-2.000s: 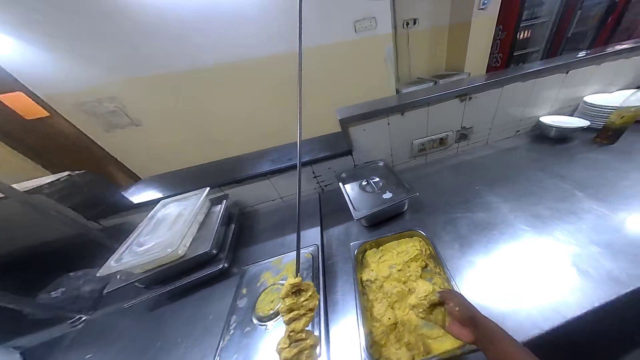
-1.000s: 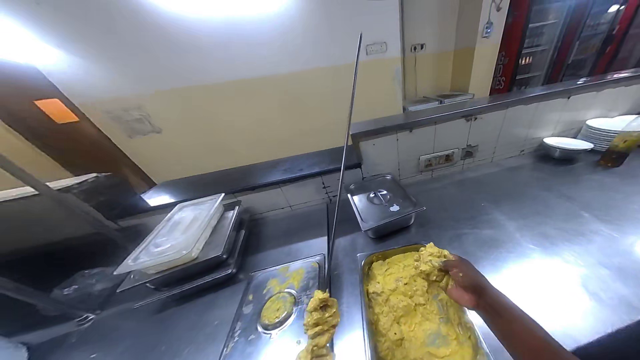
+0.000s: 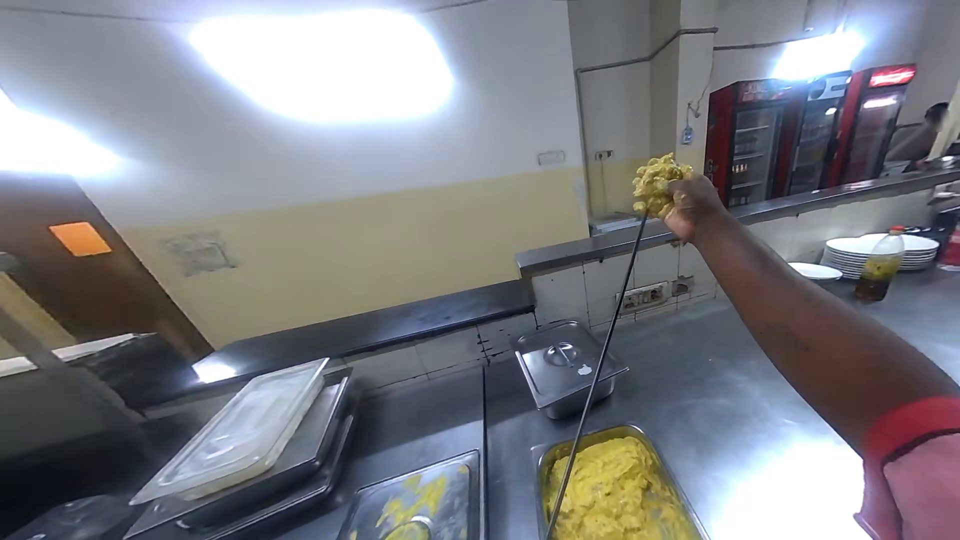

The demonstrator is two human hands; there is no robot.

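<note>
My right hand (image 3: pixel 691 204) is raised at the upper right, closed around a clump of yellow marinated pieces (image 3: pixel 658 184) at the top end of a long metal skewer (image 3: pixel 606 352). The skewer slants down across a steel pan (image 3: pixel 541 469) filled with more of the yellow marinated food (image 3: pixel 619 495). My left hand is out of view, as is the skewer's lower end. Left of the pan lies a steel lid (image 3: pixel 450 487) smeared with yellow. Behind the pan stands a smaller lidded steel container (image 3: pixel 559 367).
Stacked trays with a translucent plastic lid (image 3: pixel 247 427) lie at the left of the steel counter (image 3: pixel 739 375). White plates (image 3: pixel 847 255) and an oil bottle (image 3: pixel 881 266) stand at the right. A raised ledge (image 3: pixel 570 251) runs behind. A person (image 3: pixel 916 142) is far off at the right.
My right hand has risen from the pan of yellow food to the skewer's upper end with a clump in its grip. The skewer's top now leans right. The view has tilted up.
</note>
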